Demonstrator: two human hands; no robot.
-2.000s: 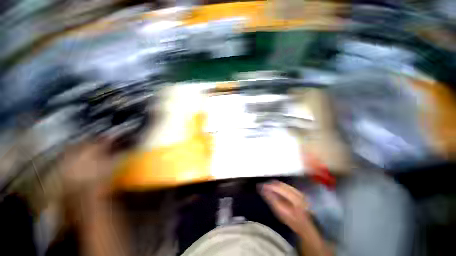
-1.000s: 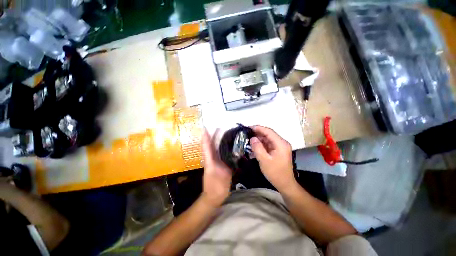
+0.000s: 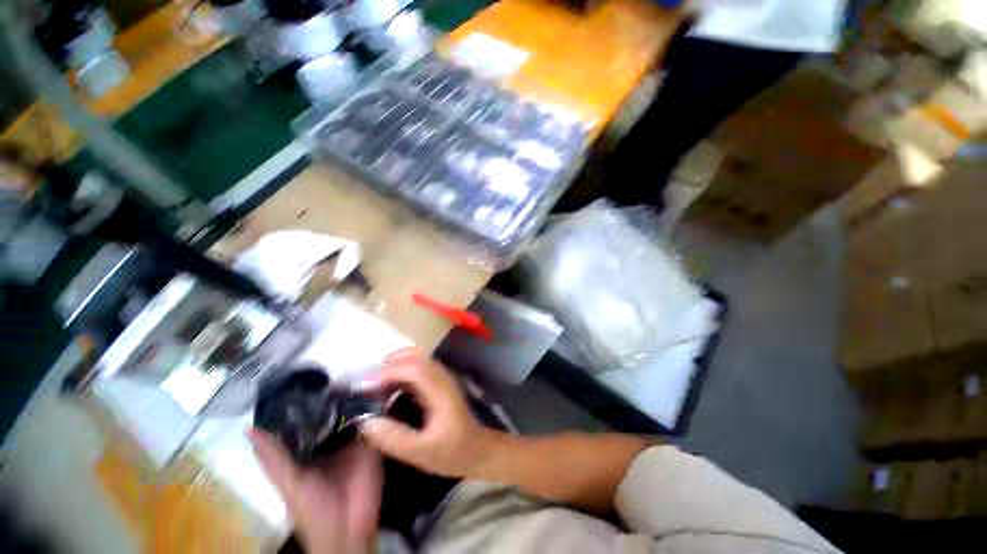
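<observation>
A rounded black housing unit (image 3: 294, 409) is held over the white paper (image 3: 352, 341) at the bench's front edge. My left hand (image 3: 325, 487) is under and beside it, blurred, with the unit resting against its fingers. My right hand (image 3: 433, 417) is at the unit's right side, thumb and fingers closed around a small dark part with a shiny edge; whether that part is joined to the unit is unclear. The screw feeder (image 3: 206, 346) stands just beyond the unit, blurred. The red-handled tool (image 3: 455, 314) lies at the bench's right edge.
A clear compartmented tray (image 3: 449, 152) lies on the bench beyond the red tool. A crumpled white cloth (image 3: 292, 260) is behind the feeder. Clear plastic sheeting (image 3: 612, 281) lies low at the right. Cardboard boxes (image 3: 920, 281) stand far right, and a person (image 3: 768, 22) stands behind the bench.
The view has swung to the right, bringing the boxes and the standing person into sight. The unit is still in my hands, and my right hand now pinches a dark part at its side.
</observation>
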